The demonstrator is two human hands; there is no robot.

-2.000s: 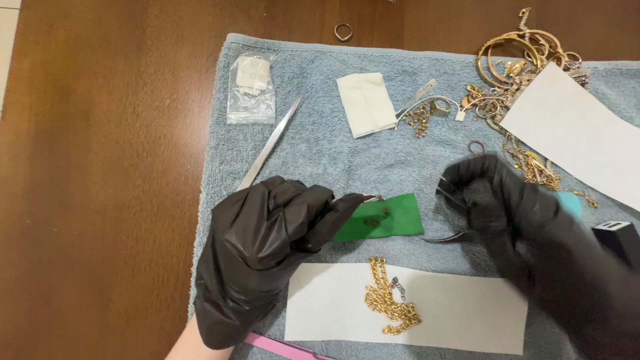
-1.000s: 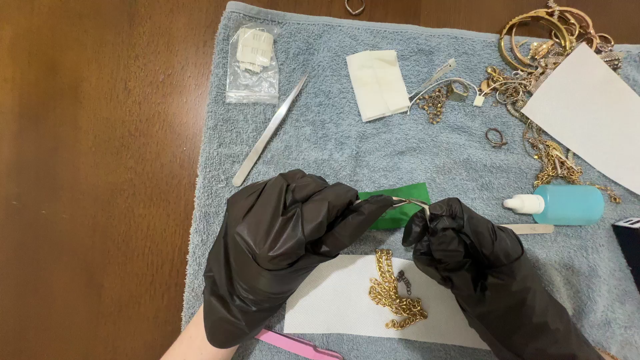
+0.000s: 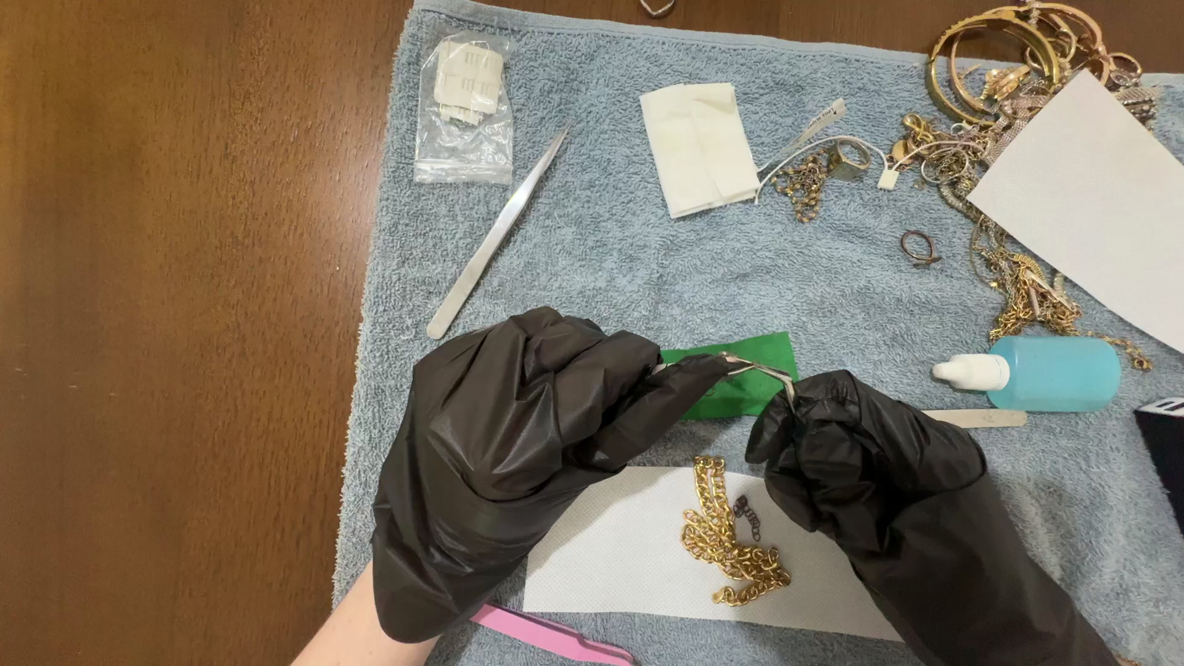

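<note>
My left hand (image 3: 527, 444), in a black glove, pinches one end of a thin silvery piece (image 3: 758, 367) between thumb and fingers. My right hand (image 3: 860, 462), also gloved, grips the other end; its exact kind is not clear. A green strip (image 3: 735, 393) lies beneath the fingertips. Nearer to me, a gold-coloured chain (image 3: 717, 536) and a short dark chain (image 3: 747, 518) rest on a white sheet (image 3: 601, 555). The handle of a metal tool (image 3: 980, 418) shows beside my right hand.
On the blue towel (image 3: 610, 268) lie tweezers (image 3: 499, 231), a plastic bag (image 3: 462, 111), folded white paper (image 3: 700, 148), a pink tool (image 3: 546, 634), a blue dropper bottle (image 3: 1054, 373) and a small ring (image 3: 918, 247). Tangled gold-coloured jewellery (image 3: 1027, 287) spreads around another white sheet (image 3: 1091, 203).
My right hand was raised apart at the right two seconds ago; it has come in to the left hand, and the thin silvery piece spans both. The chain stays on the sheet.
</note>
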